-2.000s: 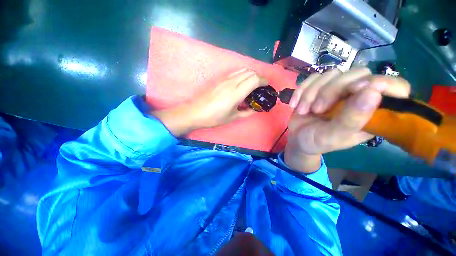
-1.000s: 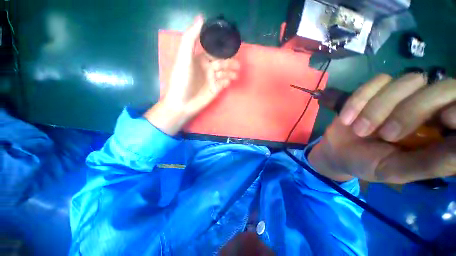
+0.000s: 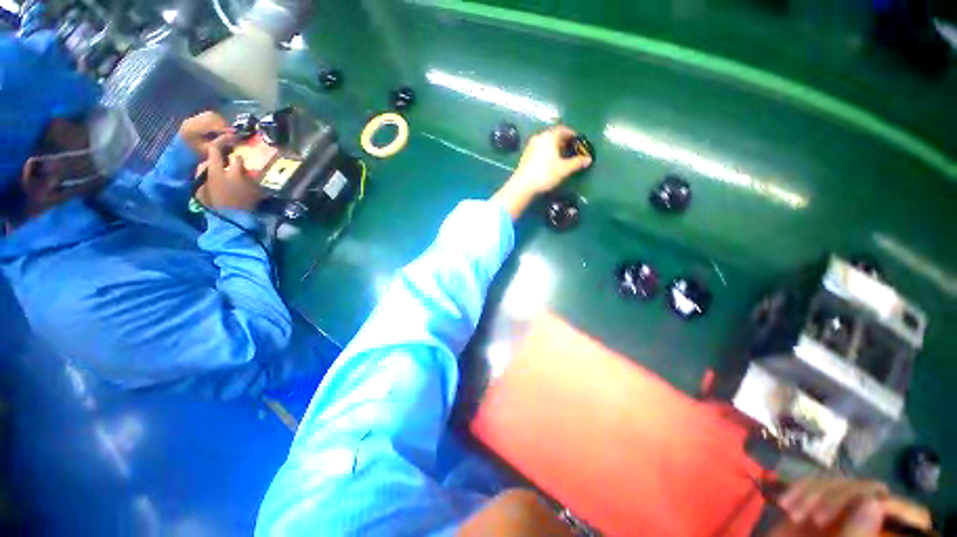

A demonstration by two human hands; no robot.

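My left hand (image 3: 548,162) is stretched out over the green bench (image 3: 441,226), its fingers around a round black assembly (image 3: 579,150). More round black assemblies stand near it, one (image 3: 562,213) just below the hand and another (image 3: 505,136) to its left. My right hand (image 3: 839,506) is at the lower right edge, partly cut off and blurred. It holds the electric screwdriver (image 3: 894,516), whose thin bit points left over the right corner of the salmon-red mat (image 3: 609,430).
The silver screw feeder (image 3: 855,388) stands right of the mat. Several black assemblies (image 3: 672,194) stand between it and my left hand. A yellow tape roll (image 3: 384,135) lies at left. Beside it, another person in blue (image 3: 136,304) handles a black device (image 3: 315,173).
The view has swung left and up the bench. My left hand has moved from above the mat to the far bench among the assemblies. My right hand still holds the screwdriver, now at the lower right.
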